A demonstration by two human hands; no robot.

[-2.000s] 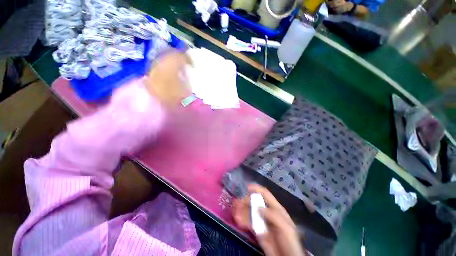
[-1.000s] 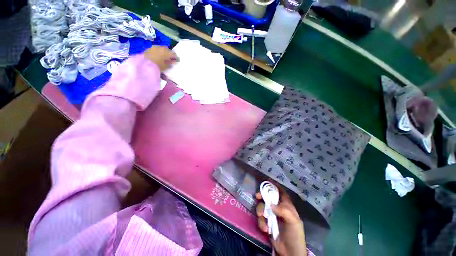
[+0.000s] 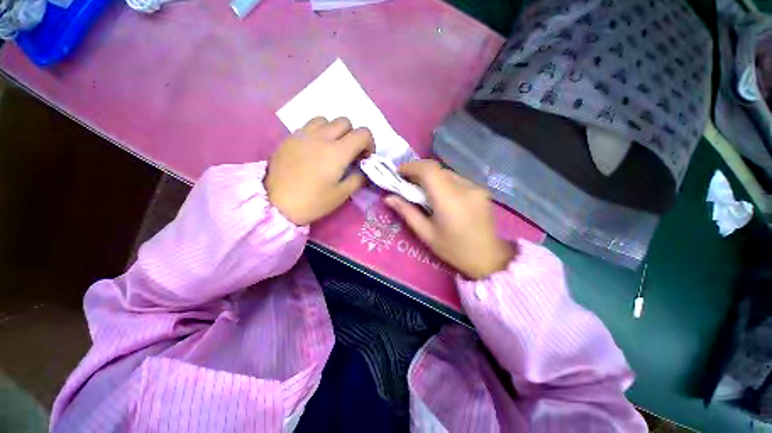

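A white bundled cable (image 3: 394, 181) is between my two hands above the pink mat (image 3: 203, 76). My right hand (image 3: 457, 218) grips its right end. My left hand (image 3: 317, 172) has thumb and fingers closed at its left end. A flat white paper (image 3: 337, 95) shows beyond my left fingers, its lower part hidden by that hand; whether I hold it too is unclear. Something thin and translucent shows by the cable. A grey printed bag (image 3: 584, 63) lies to the right, its dark mouth facing me, with a pale rounded piece (image 3: 608, 150) inside.
A blue tray (image 3: 63, 34) with pale cables is cut off at the upper left. A crumpled white piece (image 3: 728, 203) and a thin white-handled tool (image 3: 639, 300) lie on the green bench (image 3: 592, 338). Another grey bag (image 3: 736, 101) is at the right edge.
My left hand has come back from the white sheets to the cable, and a white paper now shows by it. My right hand has moved up with the cable. The view has shifted down.
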